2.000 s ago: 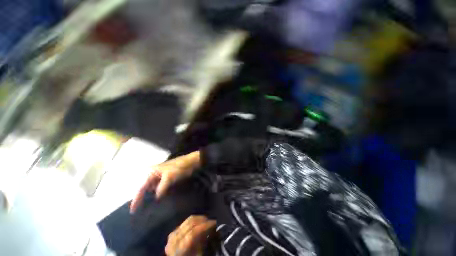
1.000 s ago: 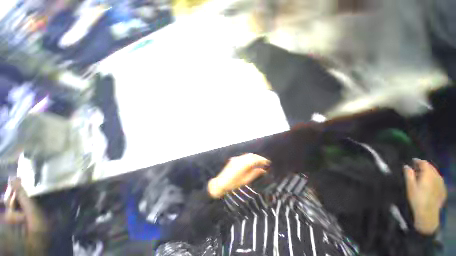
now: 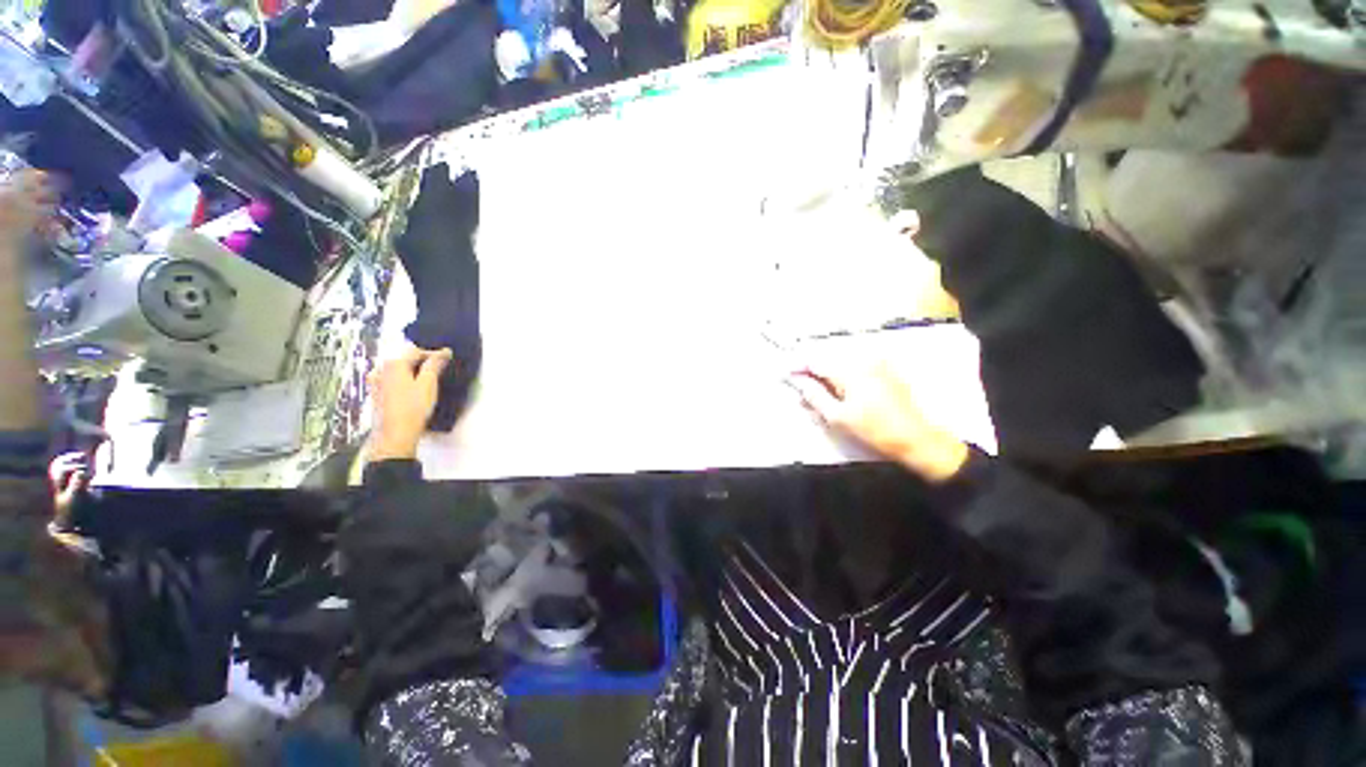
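Narrow black sewn pieces (image 3: 447, 255) lie along the left side of the white table. My left hand (image 3: 405, 397) is at their lower end, with fingertips over the cloth; whether it grips them cannot be told. My right hand (image 3: 887, 417) is over the table near its front edge, left of the stacked cut pieces, fingers apart and nothing visible in it. The wide black stacked cut pieces (image 3: 1049, 315) lie right of the needle area, below the cream sewing machine arm (image 3: 1198, 90).
Another machine with a round wheel (image 3: 187, 297) stands at the left. Cables (image 3: 225, 90) run behind it. Another person's arm (image 3: 18, 330) shows at the left rim. Yellow cord (image 3: 857, 15) lies at the machine head. A blue bin (image 3: 592, 674) is below the table.
The view has swung and steadied over the table. My left hand has moved from below the table edge to the black pieces at the left. My right hand has come onto the table.
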